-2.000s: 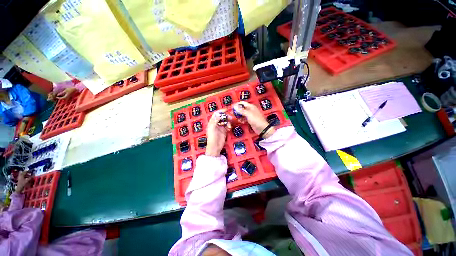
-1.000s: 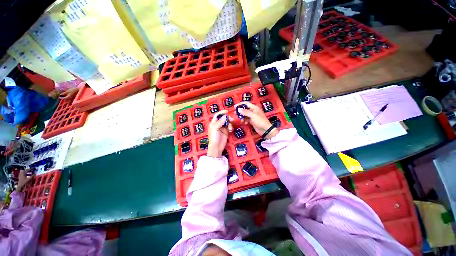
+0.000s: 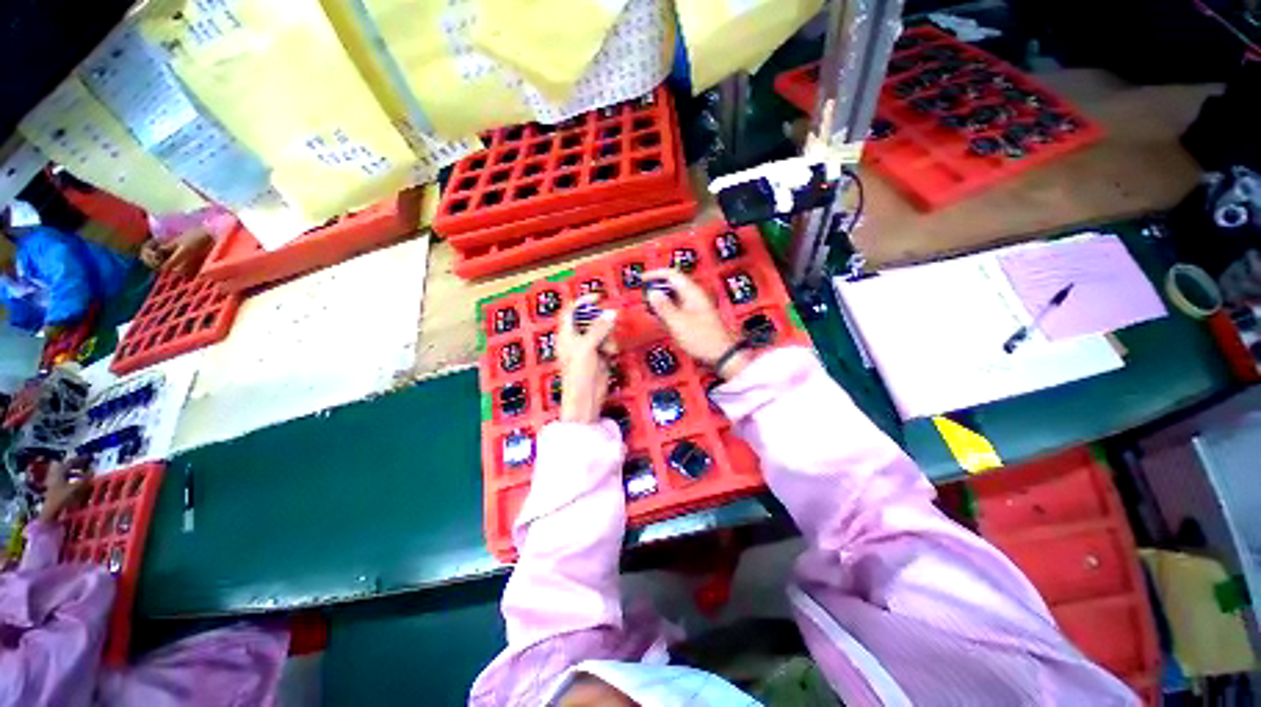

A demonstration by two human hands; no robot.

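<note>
The red compartment tray (image 3: 501, 486) lies before me on the green bench, with small dark electronic units (image 3: 667, 405) in most of its pockets. My left hand (image 3: 588, 354) is over the upper middle of the tray, fingertips closed on a dark unit with pale markings (image 3: 586, 315). My right hand (image 3: 687, 321), with a dark band at the wrist, is to its right, fingertips on another dark unit (image 3: 660, 293). The hands are apart. Fingers partly hide both units.
Stacked red trays (image 3: 567, 207) stand behind. A post (image 3: 838, 118) with a black-and-white device (image 3: 769, 191) stands at the tray's upper right. Paper sheets with a pen (image 3: 1037, 319) lie right. Yellow sheets (image 3: 277, 104) hang above. Another person's pink sleeve (image 3: 62, 608) shows at left.
My left hand has moved slightly left and up with its unit. My right hand has shifted slightly left, so the gap between the hands remains. The view has shifted slightly.
</note>
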